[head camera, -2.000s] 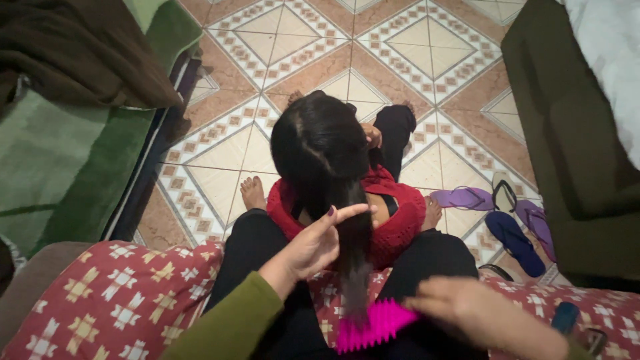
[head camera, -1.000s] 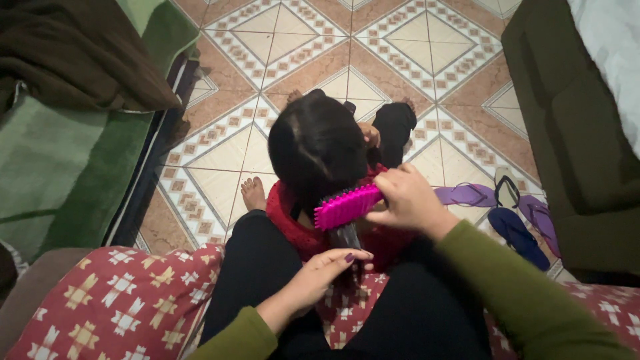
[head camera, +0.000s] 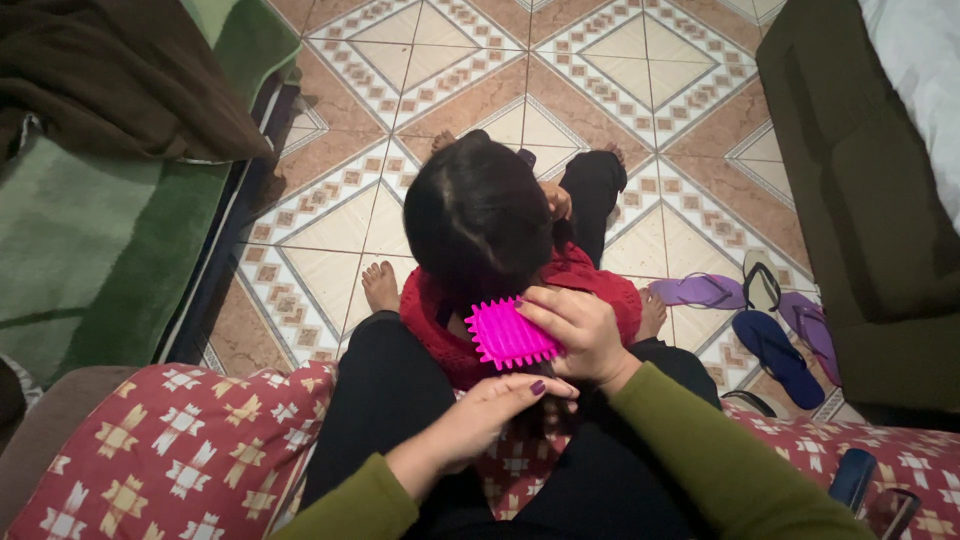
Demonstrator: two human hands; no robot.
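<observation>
A person with long dark hair and a red knitted top sits on the floor between my knees, back toward me. My right hand grips a bright pink hairbrush, its toothed edge outward, over the gathered hair behind the neck. Just below the brush, my left hand is around the lower lengths of the hair, thumb on top. The hair ends hang below it over the patterned cover and are partly hidden by my fingers.
Purple flip-flops and a blue flip-flop lie on the tiled floor at right, beside a dark upholstered piece. A green blanket covers furniture at left. Eyeglasses and a dark blue object rest on the red patterned cover.
Two seconds ago the brush was low at right near my lap; it then moved up onto the hair. Since one second ago, it has come slightly down the hair toward my left hand.
</observation>
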